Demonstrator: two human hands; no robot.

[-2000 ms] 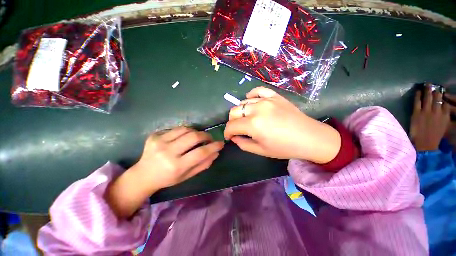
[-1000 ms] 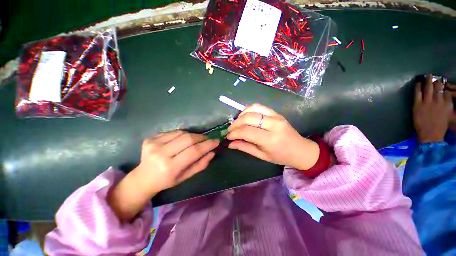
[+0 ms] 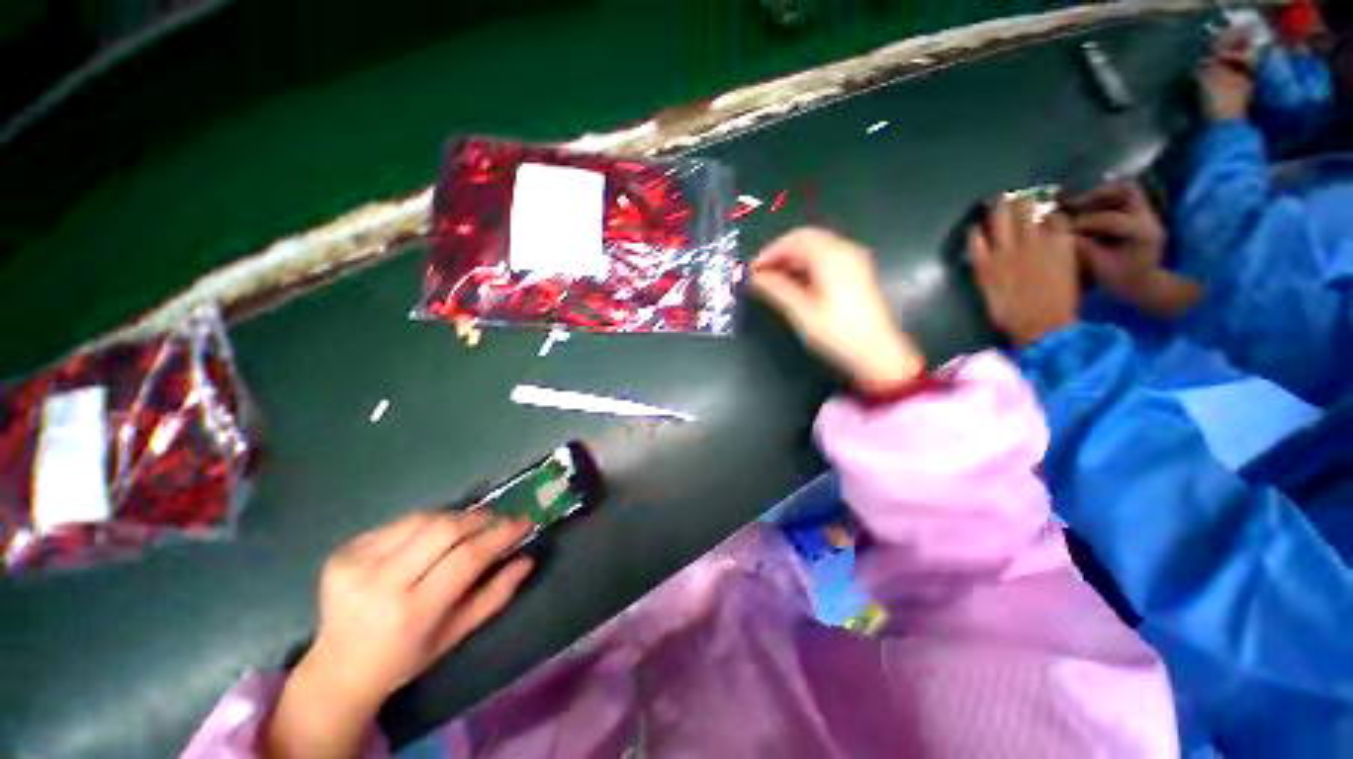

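Note:
The phone unit [image 3: 549, 495], a dark frame with green and silver inside, lies on the dark green mat. My left hand [image 3: 416, 593] holds its left end, covering that part. White tweezers [image 3: 601, 403] lie on the mat above the phone unit. My right hand [image 3: 834, 309] is away from the phone unit, its thumb and forefinger close together at the right end of a clear bag of red parts [image 3: 646, 223]. Whether a small part is between the fingertips cannot be told. Loose red slivers [image 3: 779, 202] lie just above that hand.
A second bag of red parts [image 3: 141, 430] lies at the left. Small white scraps [image 3: 380, 409] lie near the bags. A worn pale edge strip [image 3: 831, 92] runs behind. Blue-sleeved workers' hands [image 3: 1031, 274] are at the right, one pair over a device.
The view has swung to the right. My right hand has left the phone unit and reached to the bag's right end. The tweezers, earlier in my right hand, now lie on the mat.

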